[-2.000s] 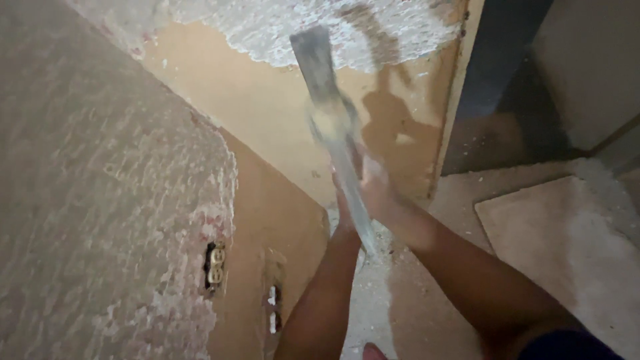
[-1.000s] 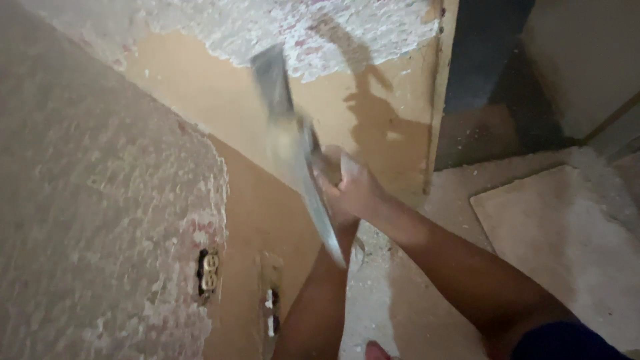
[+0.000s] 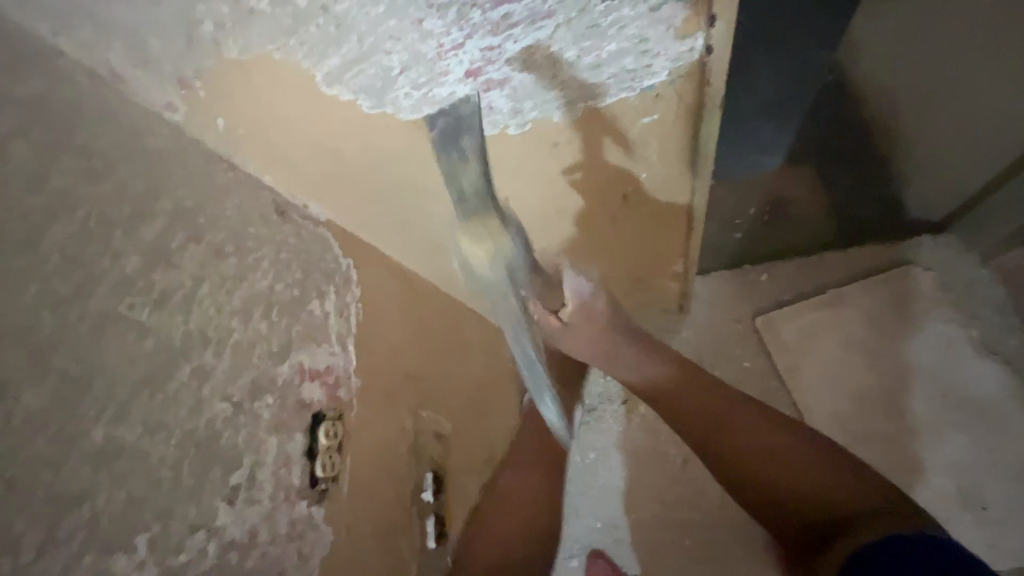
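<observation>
A mattock [image 3: 486,244] with a long metal head slants across the middle of the view, slightly blurred. Its broad flat blade points up at the lower edge of the rough whitish coating [image 3: 400,64] on the wall, and its narrow end points down over my left forearm. My right hand [image 3: 588,316] is closed around the handle just right of the head. My left hand [image 3: 562,360] is mostly hidden behind the tool and my right hand, at the same handle. Bare tan wall [image 3: 352,160] lies around the head, with a shadow of the tool and hands on its right part.
On the left wall, an uncovered electrical outlet [image 3: 326,450] sits at the edge of the rough coating. Beside it is an opening [image 3: 432,508] with whitish pieces. A dark doorway [image 3: 768,160] stands at right. A flat board or slab [image 3: 864,344] lies on the dusty floor [image 3: 712,320].
The mattock's head has shifted a little and changed its tilt, its blade staying near the coating's lower edge. Both hands have moved with the tool. The view has shifted slightly.
</observation>
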